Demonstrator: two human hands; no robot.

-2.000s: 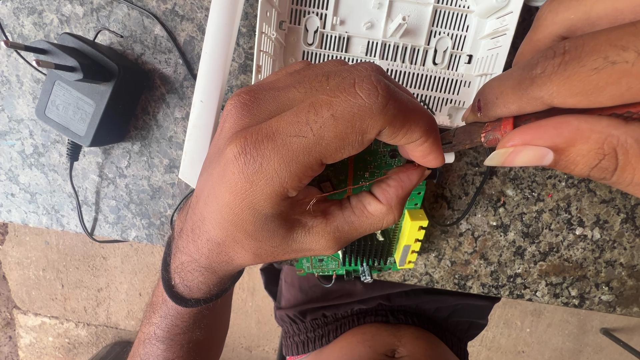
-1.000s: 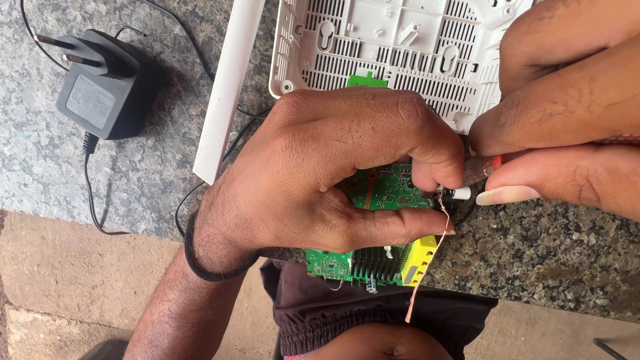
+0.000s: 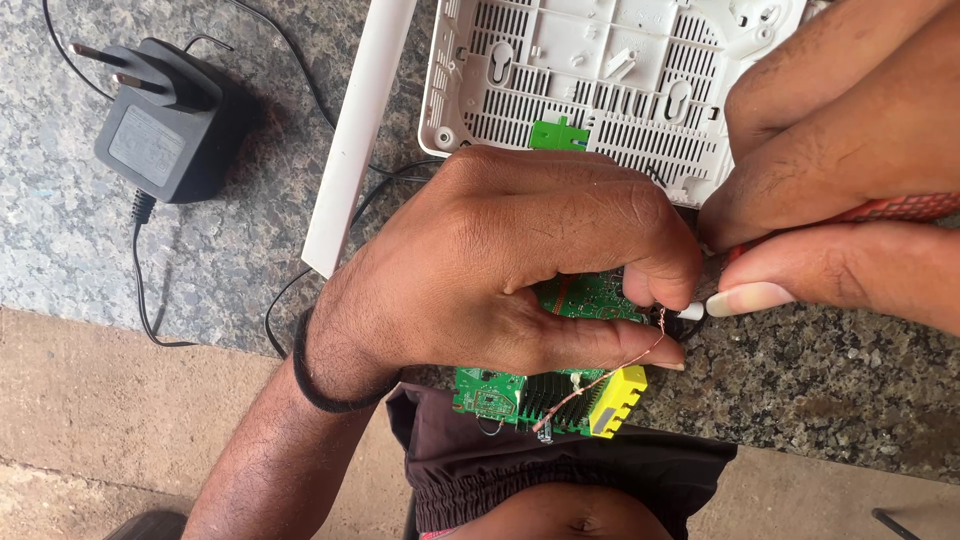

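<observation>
Over a green circuit board (image 3: 487, 390) with a black heatsink and a yellow port block (image 3: 619, 401) lies my left hand (image 3: 517, 262). Its index finger and thumb are apart at the board's right side; whether the curled fingers grip anything is hidden. A twisted copper wire (image 3: 600, 379) starts near the index fingertip, crosses the thumb and slants down over the heatsink. Close by is a small white cylindrical piece (image 3: 691, 310). My right hand (image 3: 840, 180) is closed around red-handled pliers (image 3: 892, 208), whose jaws reach toward the left fingertips and are mostly covered.
Beyond my hands is a white vented plastic housing (image 3: 517, 82) with a green connector piece (image 3: 559, 135). A long white plastic bar (image 3: 360, 135) lies left of it. Farther left sits a black plug-in power adapter (image 3: 172, 127) with its cable. The speckled stone counter (image 3: 810, 382) ends near my body.
The copper wire, earlier pointing left between my fingers, now hangs down over my thumb. My left index finger and thumb have spread apart. The green connector piece has come into sight.
</observation>
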